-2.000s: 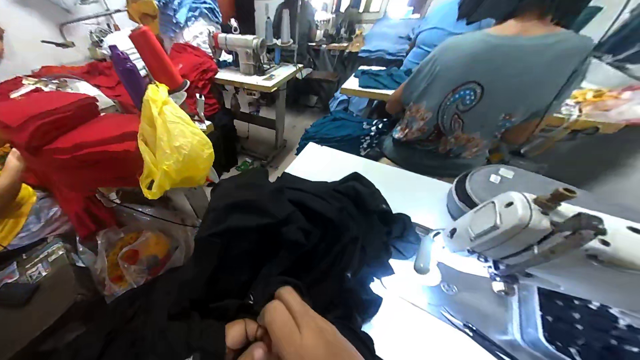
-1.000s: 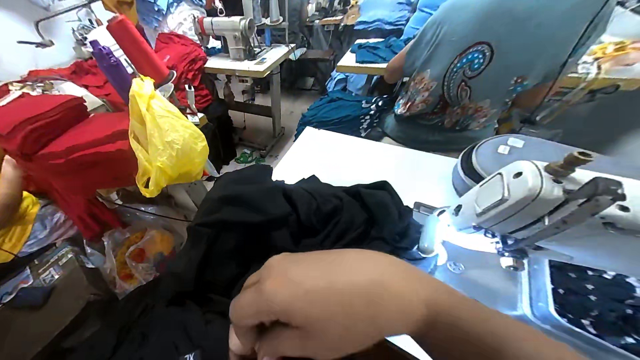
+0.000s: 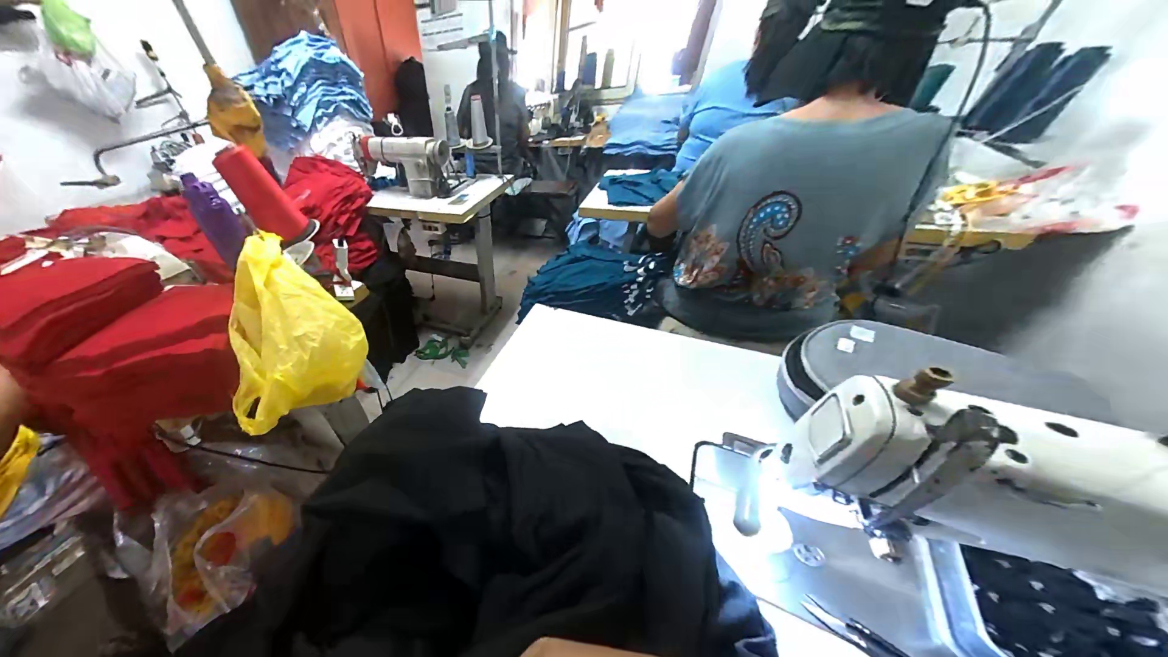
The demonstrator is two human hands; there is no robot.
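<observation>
Black cloth [image 3: 511, 529] lies bunched over the near edge of the white sewing table [image 3: 630, 365] and hangs down to the left. At the bottom edge of the head view a sliver of one of my hands [image 3: 584, 648] shows against the cloth; which hand it is and what its fingers do, I cannot tell. The other hand is out of view. Right of the cloth stands a white industrial sewing machine [image 3: 985, 456], its lamp lit over the metal bed plate [image 3: 821, 566]. Thread snips [image 3: 849, 630] lie at the front of the bed.
A yellow plastic bag [image 3: 292, 338] hangs at the left by a red thread cone [image 3: 265, 196] and stacked red fabric [image 3: 137, 347]. Ahead, a person in a grey-blue top [image 3: 803, 219] sits beyond the table. Another sewing machine [image 3: 406, 164] stands behind on the left. Dark patterned fabric [image 3: 1058, 602] lies lower right.
The forearm that reached across from the right one second ago has left the view, and the hand on the black cloth has dropped almost out of frame. The view has tilted up.
</observation>
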